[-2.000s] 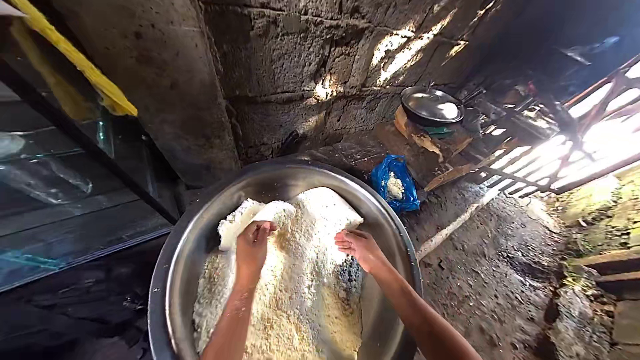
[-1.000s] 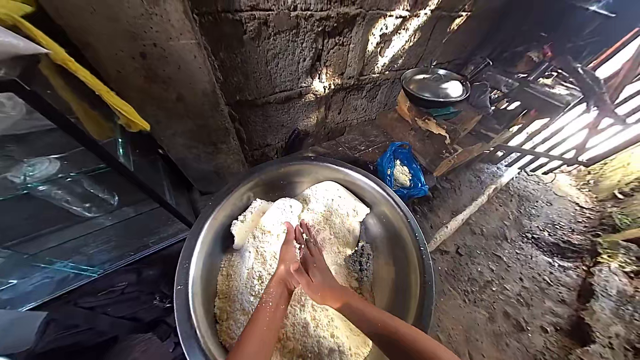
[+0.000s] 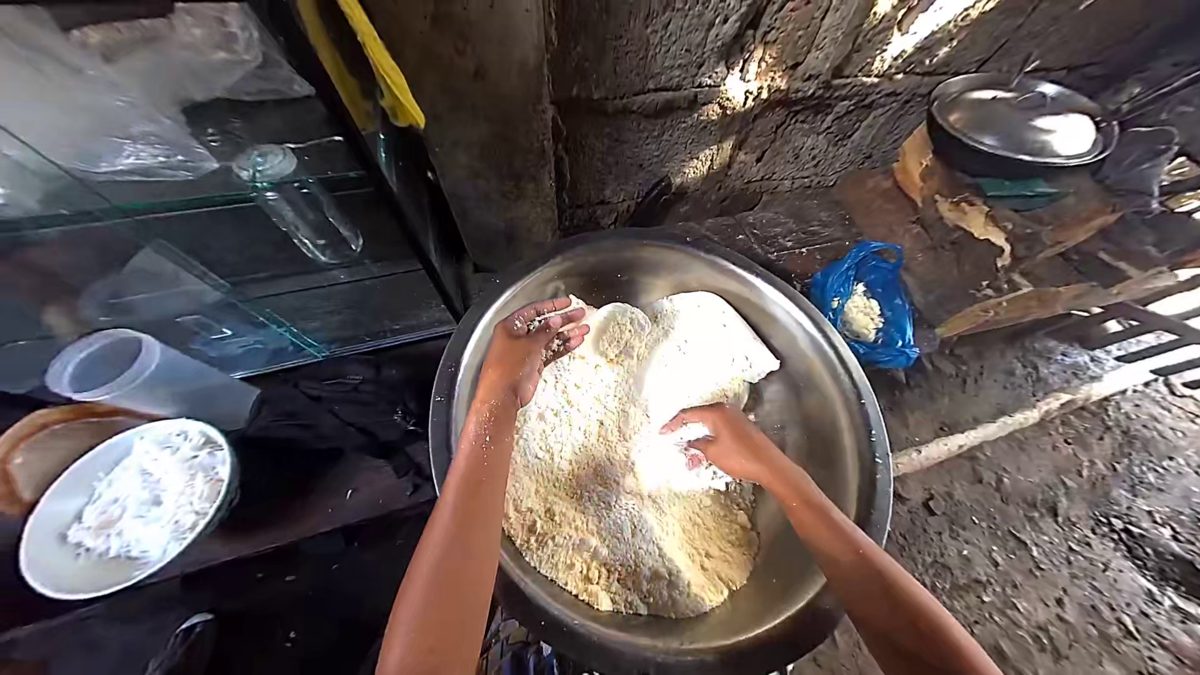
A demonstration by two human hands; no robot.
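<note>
A large metal basin [image 3: 825, 412] holds a heap of pale yellow, crumbly meal [image 3: 600, 506]. On the heap's far part lie a smooth white mass [image 3: 703, 347] and a small round container [image 3: 619, 333] filled with the meal. Over the basin's left side is my left hand [image 3: 534, 347], fingers apart and dusted with crumbs, near the container; whether anything sits between its fingers is unclear. My right hand [image 3: 722, 441] has its fingers curled at bright white material in the middle of the heap; glare hides what its fingertips hold.
Beyond the basin's right rim lies a blue plastic bag [image 3: 872, 300] with pale crumbs. A lidded pan [image 3: 1022, 122] rests further back. At left are a bowl [image 3: 220, 469] of white shreds, a translucent plastic container [image 3: 187, 380] and a glass cabinet holding a jar [image 3: 305, 206].
My hands were together over the heap a second ago and have moved apart, left hand to the left, right hand to the right. The view has shifted left, showing the bowl.
</note>
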